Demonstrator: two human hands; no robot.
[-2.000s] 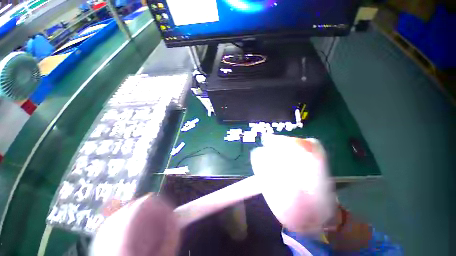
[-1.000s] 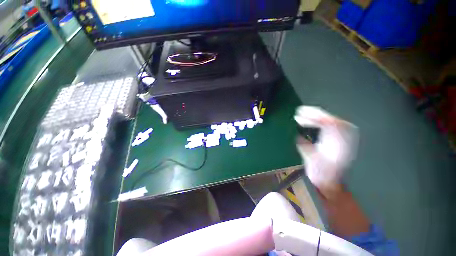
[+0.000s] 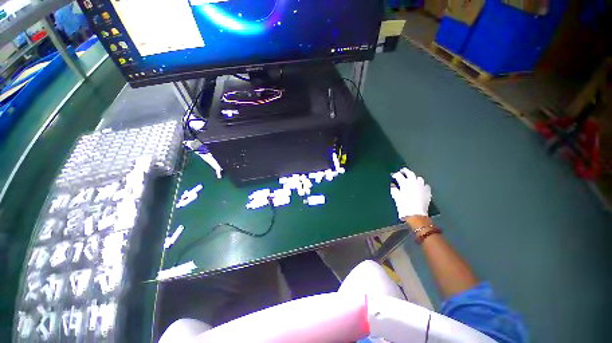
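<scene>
My right hand, in a white glove, rests palm down at the green mat's right edge, on the computer mouse; only a dark sliver shows by the fingers. My left hand is out of the picture. A pale pink-white headset lies across the bottom edge, close to the camera; its headband and two rounded cups are partly cut off. I cannot tell what supports it. Small white USB dongles lie in a loose cluster before the black PC case. The monitor shows a blue desktop and a white window.
A clear blister tray with white pieces fills the left side. A thin dark cable curves over the green mat. A white strip lies at its front-left edge. Blue bins on a pallet stand at upper right.
The headset, earlier blurred between both hands, now lies at the bottom edge. My left hand has left the picture. My right hand moved right and settled on the mouse. The view shifted.
</scene>
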